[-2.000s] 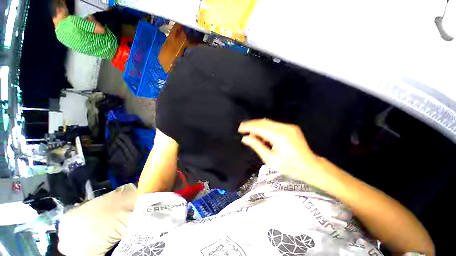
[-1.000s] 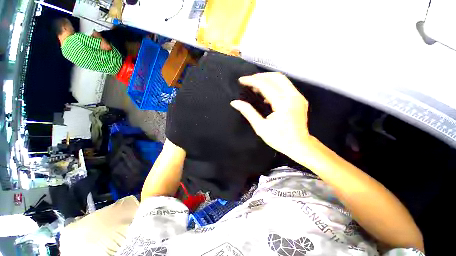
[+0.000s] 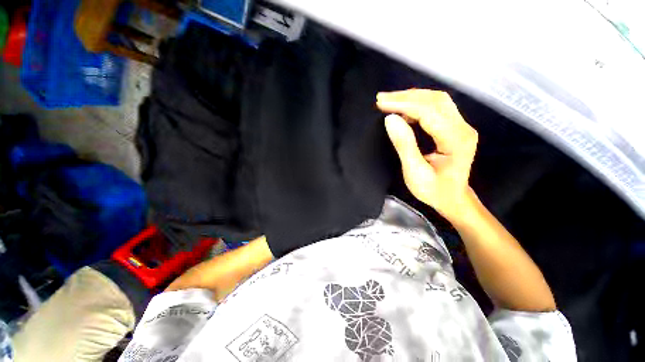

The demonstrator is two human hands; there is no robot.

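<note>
A large black garment piece (image 3: pixel 304 141) hangs below the table edge and lies over my lap. My right hand (image 3: pixel 438 141) is over the cloth near the table edge, with thumb and fingers curved and a gap between them. No cloth shows clearly between its fingertips. My left forearm comes in from the lower left and goes under the black cloth. My left hand is hidden by the cloth.
The white table (image 3: pixel 509 49) with a printed scale runs along the upper right. A blue crate (image 3: pixel 71 71) and a wooden stool (image 3: pixel 106 28) stand at the upper left. A red crate (image 3: pixel 152 265) is beside my left arm. A person's light trouser leg (image 3: pixel 74 318) is at the lower left.
The view has shifted, with the crates further left. The black cloth now reaches down to my shirt and covers my left hand. My right hand has moved a little right and stays curved.
</note>
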